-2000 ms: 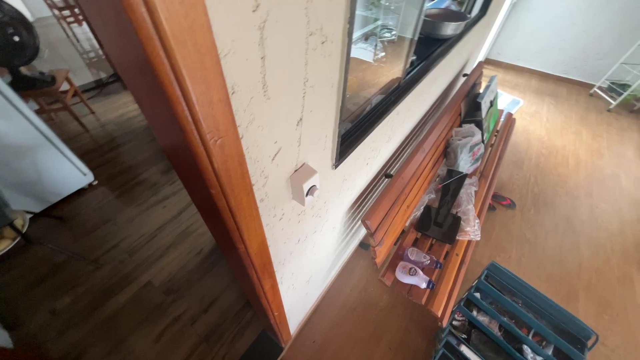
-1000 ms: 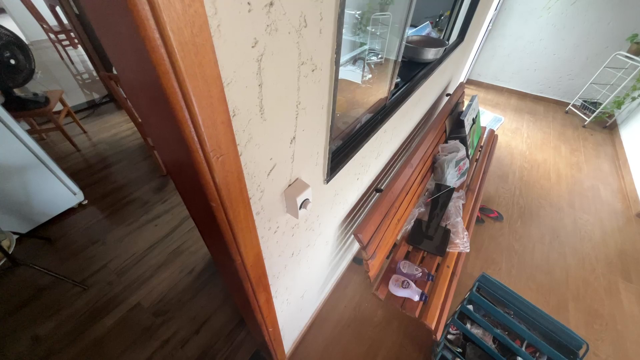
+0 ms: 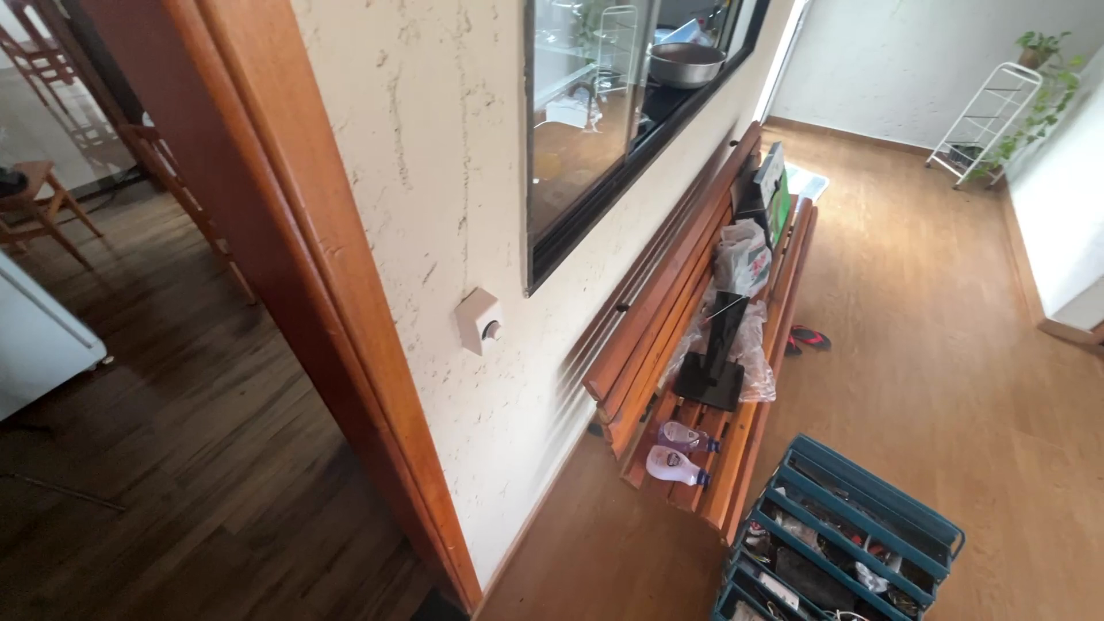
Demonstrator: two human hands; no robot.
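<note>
Neither my left hand nor my right hand shows in the head view. At the centre, a small white wall box with a round dark-rimmed knob [image 3: 479,322] is fixed to the rough cream wall, between the wooden door frame [image 3: 323,259] and a black-framed window [image 3: 595,185]. Lower right on the floor stands a teal metal cantilever toolbox [image 3: 871,492], its trays spread apart, with tools and small parts inside.
Along the wall runs a slatted wooden bench [image 3: 664,302] bearing two plastic bottles [image 3: 677,466], a black stand [image 3: 711,379] and plastic bags [image 3: 743,259]. Flip-flops [image 3: 809,337] lie beyond it. A white wire rack [image 3: 987,121] stands far right; a white appliance [image 3: 39,336] is at left.
The view has shifted somewhat, showing more of the far room and the white rack. The bench, the bottles and the toolbox look unmoved.
</note>
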